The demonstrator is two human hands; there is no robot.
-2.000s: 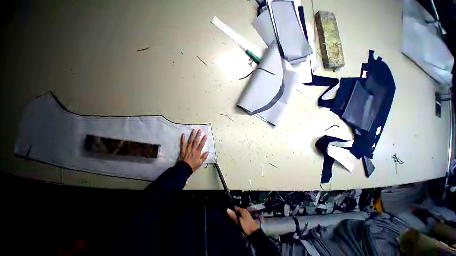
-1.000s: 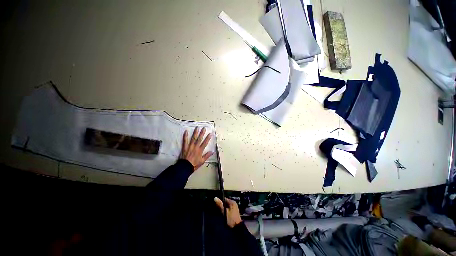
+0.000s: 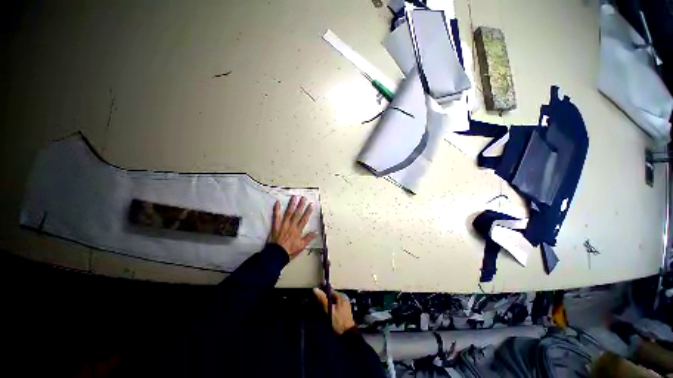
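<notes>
A long white garment panel (image 3: 81, 196) with a thin dark edge lies across the left of the table. A dark mottled pattern weight (image 3: 184, 218) rests on it. My left hand (image 3: 293, 227) lies flat on the panel's right end, fingers spread, holding nothing. My right hand (image 3: 339, 310) grips the fabric shears (image 3: 326, 260) at the table's front edge. The dark blades run up along the panel's right end edge. The handles are mostly hidden by my hand and are dark.
Beyond are pale grey curled pieces (image 3: 398, 136), a green item (image 3: 381, 90) with a white strip, and a yellowish mottled weight (image 3: 494, 70). Dark navy cut pieces (image 3: 568, 140) lie right. Fabric rolls and scraps (image 3: 413, 342) lie below the table edge.
The shears and my right hand have moved left and up, bringing the blades along the panel's right end. My left hand stays on the panel. The view has shifted slightly.
</notes>
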